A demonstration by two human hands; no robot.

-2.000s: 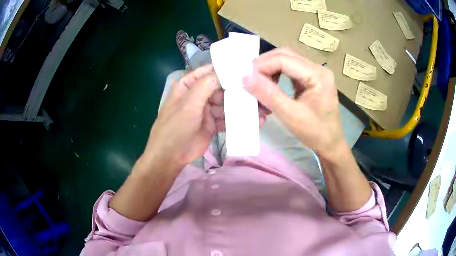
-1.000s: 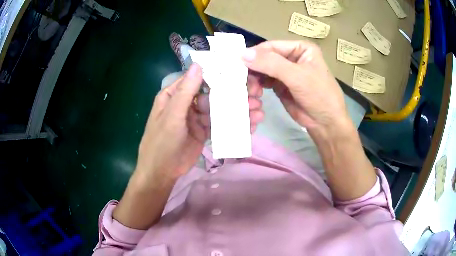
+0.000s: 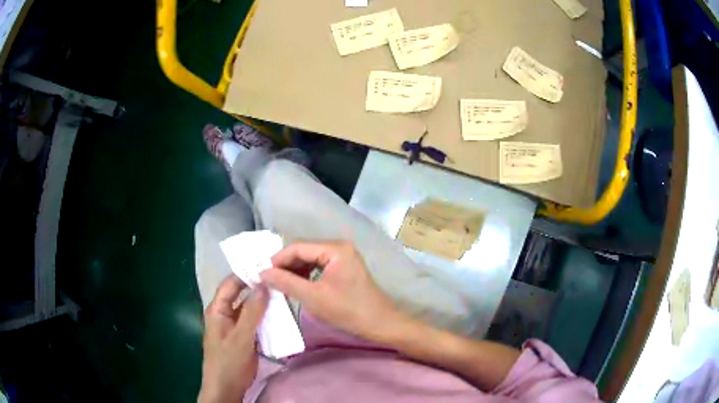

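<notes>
A bunch of white labels [image 3: 280,327] is held over my lap at the lower left of the view, its upper ends fanned out. My left hand [image 3: 233,334] grips the bunch at its middle from the left. My right hand [image 3: 335,287] pinches the bunch from the right with thumb and forefinger. No band around the labels can be made out. Buff bundle tickets [image 3: 404,92] lie spread on the brown cardboard sheet [image 3: 299,71]. A ticket pile [image 3: 443,228] lies on the pale surface by my knees.
A yellow trolley frame [image 3: 623,149] bends around the cardboard. A dark purple scrap [image 3: 424,149] lies at the cardboard's near edge. A white, brown-edged table [image 3: 694,236] with tickets stands at the right. The floor at the left is dark green, with a grey metal stand [image 3: 51,197].
The view has swung toward the trolley, showing more cardboard and the ticket pile. The hands and labels now appear lower and further left. Both hands still hold the labels.
</notes>
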